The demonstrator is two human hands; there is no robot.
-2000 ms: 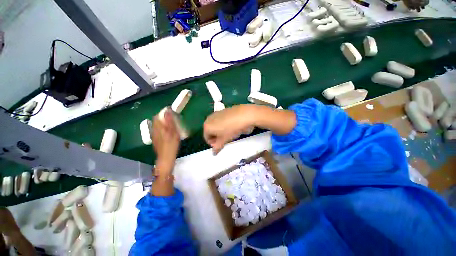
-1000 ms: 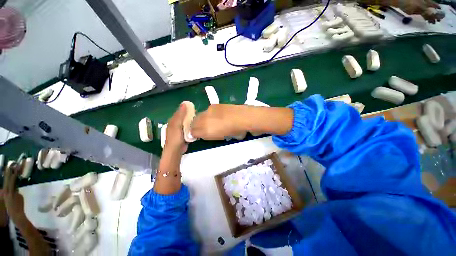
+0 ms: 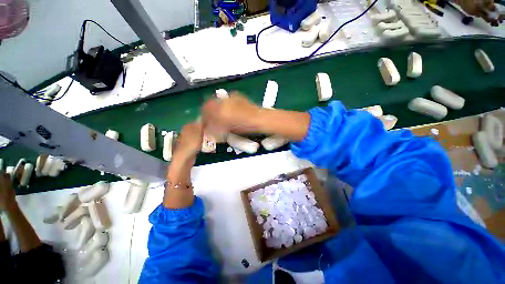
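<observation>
My left hand (image 3: 188, 143) is over the near side of the green belt, with a cream device body (image 3: 209, 143) at its fingers, partly hidden. My right hand (image 3: 235, 115) is blurred and meets the left hand from above; what its fingers hold cannot be seen. The open cardboard parts box (image 3: 330, 213), full of small white parts (image 3: 288, 211), sits on the white bench below my hands. More cream bodies lie on the belt just right of my hands, two of them close together at the belt's near edge.
The green conveyor belt (image 3: 354, 83) crosses the view with spaced cream bodies. A grey post (image 3: 94, 138) crosses at left. A pile of housings (image 3: 91, 222) lies on the bench at left, near another worker's arm (image 3: 19, 213). A blue stand (image 3: 293, 14) and black device (image 3: 95, 69) stand across the belt.
The right hand has gone from the box side of the body up over the left hand's fingertips. The belt's bodies at left have shifted left, and the view has moved slightly.
</observation>
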